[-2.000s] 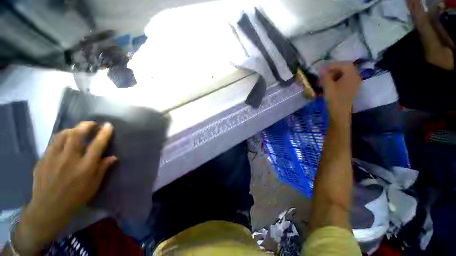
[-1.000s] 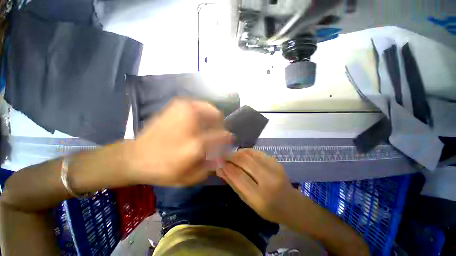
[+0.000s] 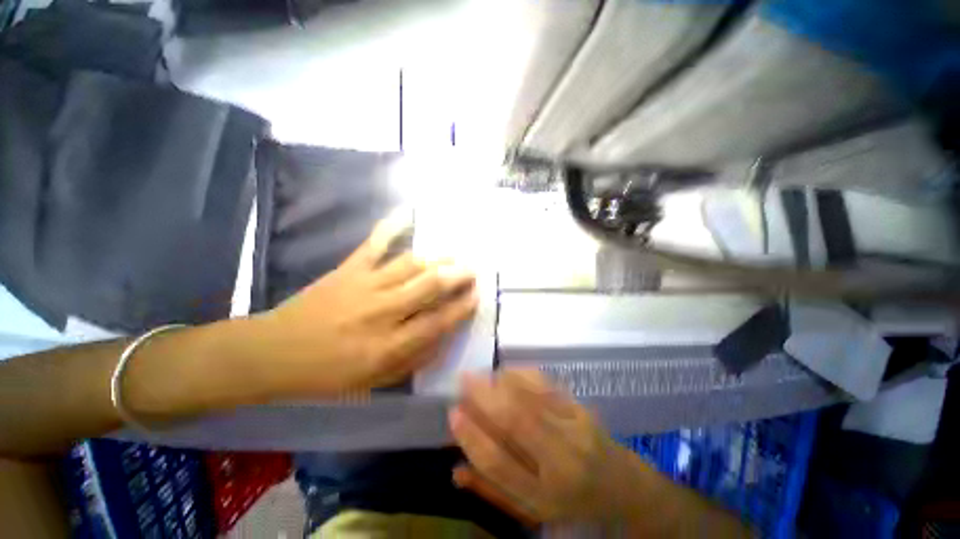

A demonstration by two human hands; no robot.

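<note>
A dark grey cut panel (image 3: 316,221) lies flat left of the needle area. A pale strip (image 3: 458,353) lies along the panel's right edge, pointing toward the table's front. My left hand (image 3: 374,316) lies on the panel and strip with fingers spread, pressing them flat. My right hand (image 3: 526,437) is blurred, at the strip's near end by the table's front edge; whether it grips the strip cannot be told. The needle area is washed out by bright light.
Dark cut panels (image 3: 126,200) are stacked at left. The machine head (image 3: 695,95) stands at upper right. Dark and pale strips (image 3: 842,337) lie at right. A measuring tape (image 3: 653,377) runs along the front edge. Blue crates (image 3: 737,463) and a red crate (image 3: 247,484) are below.
My hands have moved apart from being together at the front edge. The left now lies on the panel; the pale strip now shows flat along its right edge. The view has shifted.
</note>
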